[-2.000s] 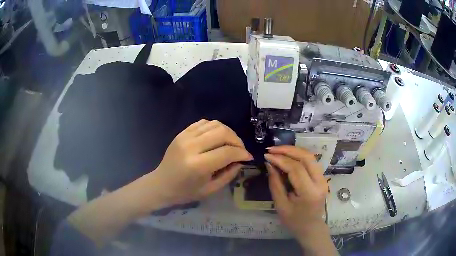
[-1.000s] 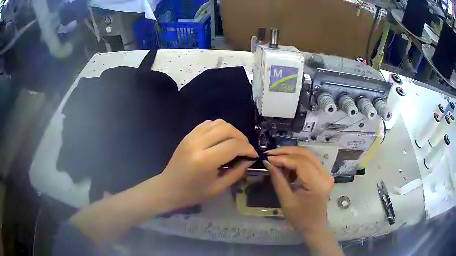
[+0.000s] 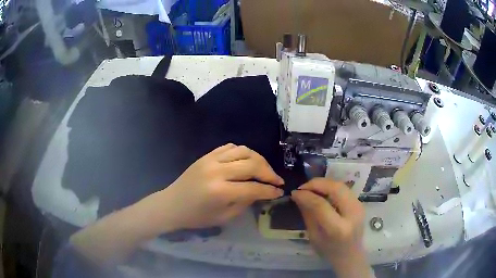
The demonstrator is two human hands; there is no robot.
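Observation:
A black garment piece (image 3: pixel 147 130) lies spread on the white table, left of the overlock machine (image 3: pixel 307 98), and reaches in front of the needle area. My left hand (image 3: pixel 228 182) rests over it and pinches its near edge between thumb and fingers. My right hand (image 3: pixel 329 212) pinches the same edge just to the right. Both sets of fingertips are close together, a little in front of and below the presser foot (image 3: pixel 290 157). The exact fold of the edge is hidden by my fingers.
The cream-rimmed scrap opening (image 3: pixel 265 225) is below my fingertips. Dark thread snips (image 3: pixel 421 222) and a small metal ring (image 3: pixel 376 223) lie right. Thread cones (image 3: pixel 478 157) stand at the right edge. A blue basket (image 3: pixel 204 39) and brown carton (image 3: pixel 326 27) are behind.
Both hands have moved slightly towards me, with the pinched edge now further from the presser foot. The view has also shifted, so the machine and table appear lower.

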